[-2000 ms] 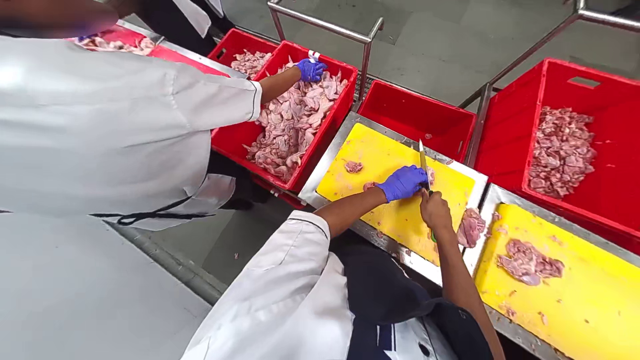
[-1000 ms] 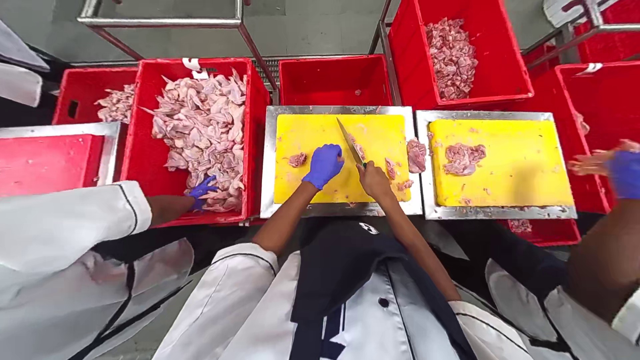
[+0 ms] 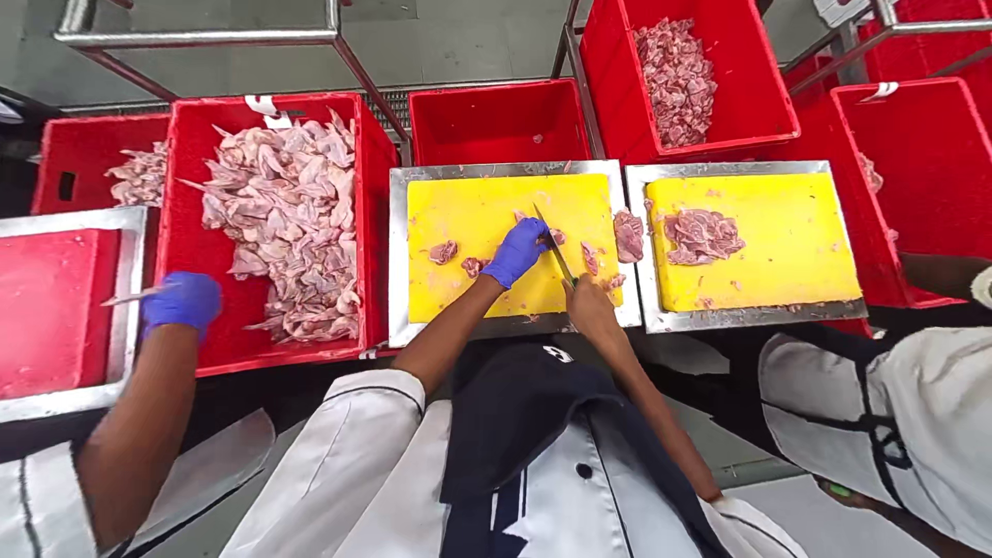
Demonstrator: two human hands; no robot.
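My left hand (image 3: 518, 252), in a blue glove, presses on a small piece of raw meat (image 3: 556, 236) on the yellow cutting board (image 3: 465, 201). My bare right hand (image 3: 593, 310) grips a knife (image 3: 558, 252) by its handle, the blade angled up and left beside the left fingertips. Small meat pieces lie around the hands: one (image 3: 443, 252) at the left, another (image 3: 474, 266) by the left wrist, and a strip (image 3: 590, 257) right of the blade. A larger piece (image 3: 628, 235) rests on the board's metal frame at the right. The left fingertips partly hide the meat.
Left stands a red crate (image 3: 376, 232) of raw chicken pieces; behind my board is another red crate (image 3: 496, 120). A second yellow board (image 3: 783, 232) with meat (image 3: 704, 236) adjoins at right, a tilted red crate (image 3: 728, 70) behind it. Co-workers flank me; one gloved hand (image 3: 182, 302) is near the left crate.
The view has swung far since two seconds ago. The left co-worker's gloved hand has moved out of the chicken crate with a piece in it. The right co-worker's gloved hand has left view.
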